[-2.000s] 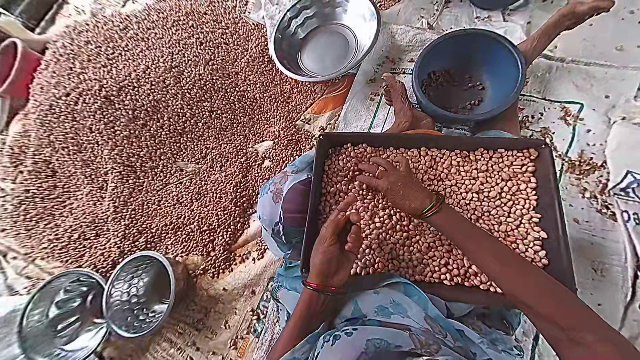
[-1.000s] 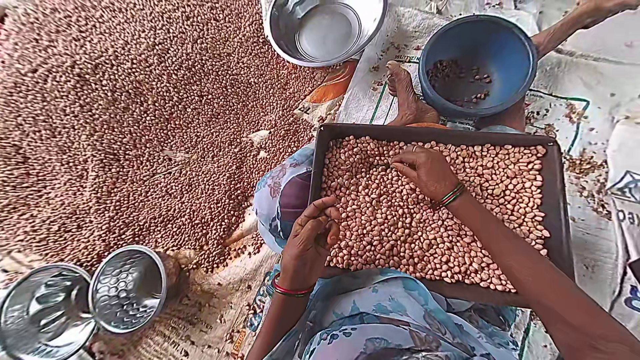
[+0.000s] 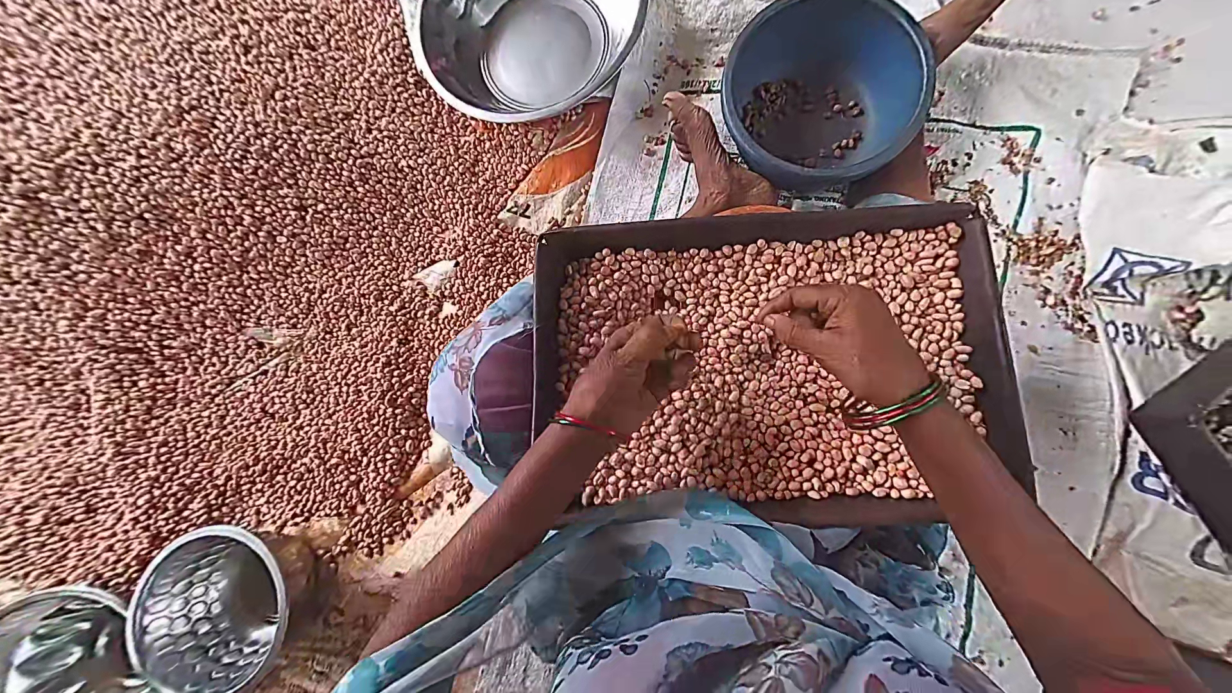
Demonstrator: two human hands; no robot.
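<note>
A dark rectangular tray [image 3: 1001, 385] lies across my lap, with a layer of pinkish-brown peanut kernels [image 3: 770, 423] in it. Over the left part of the tray is my left hand [image 3: 635, 371], its fingers curled; whether something sits between them cannot be made out. My right hand [image 3: 852, 342] is over the middle of the kernels, thumb and forefinger close together at the tips, and any kernel in that pinch is too small to tell. Bangles circle both wrists.
A large heap of kernels [image 3: 241, 241] spreads on the left. Beyond the tray stand a blue bowl [image 3: 828, 178] with dark bits inside and a steel basin [image 3: 544, 58]. Steel bowls [image 3: 207, 616] are at lower left. Printed woven sacks [image 3: 1059, 385] cover the floor, and a dark tray corner [image 3: 1174, 414] shows at right.
My left hand has moved from the tray's left edge in over the kernels. My right hand has come from the upper left of the tray toward its middle.
</note>
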